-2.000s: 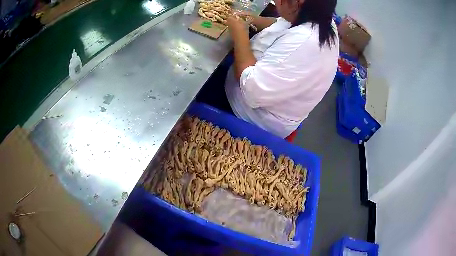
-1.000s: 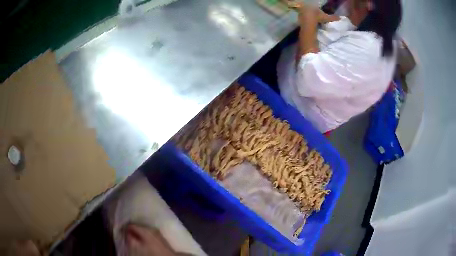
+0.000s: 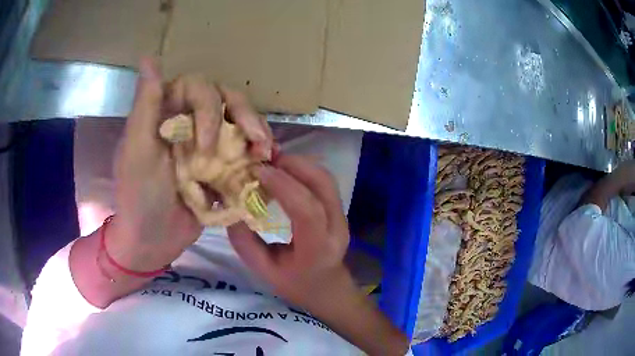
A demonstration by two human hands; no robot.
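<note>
A tan toy figure (image 3: 219, 163) with limbs is held in front of my chest, near the bench's front edge. My left hand (image 3: 157, 167) wraps around it from the left, fingers over its top. My right hand (image 3: 299, 222) grips its right side, thumb below and fingers near a limb. Yellowish-green lines show on that limb near my right fingers. Parts of the figure are hidden by my fingers.
Brown cardboard (image 3: 244, 55) lies on the metal bench (image 3: 487, 76). A blue crate (image 3: 407, 243) at right holds rows of tan limbs (image 3: 487, 236) and a pale sheet (image 3: 438, 271). A co-worker in white (image 3: 581, 243) sits beyond it.
The view has swung so the crate and co-worker now lie to the right. Both my hands have come into view with the figure between them.
</note>
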